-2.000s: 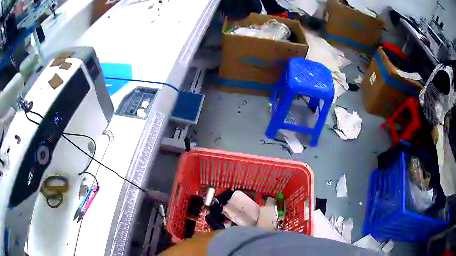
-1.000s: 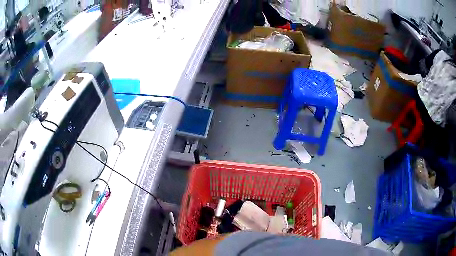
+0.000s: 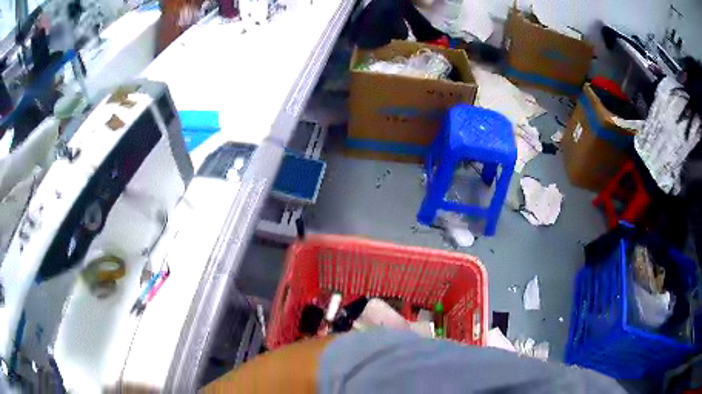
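Neither of my hands is in view. The red plastic basket (image 3: 385, 254) stands nearest in front of me, with a white cone or spool (image 3: 333, 307), dark cloth and a pale piece inside. A grey and orange-brown shape, seemingly clothing or a limb (image 3: 431, 362), crosses the bottom edge and hides the basket's near side. At the left is the white sewing machine (image 3: 131, 88) with its black panel. Snips with pink and blue handles (image 3: 154, 286) and a yellow-brown looped object (image 3: 104, 272) lie beside it. The picture is blurred there.
A blue stool (image 3: 479, 135) stands beyond the basket. Cardboard cartons (image 3: 400, 111) stand behind it. A blue crate (image 3: 596, 308) and a red stool (image 3: 627, 196) are at the right. Scraps (image 3: 541, 200) lie on the grey floor. The white table edge (image 3: 231, 254) runs along the left.
The view has shifted slightly. The grey and orange-brown shape now reaches higher and covers more of the basket. The thin black line across the machine no longer shows clearly.
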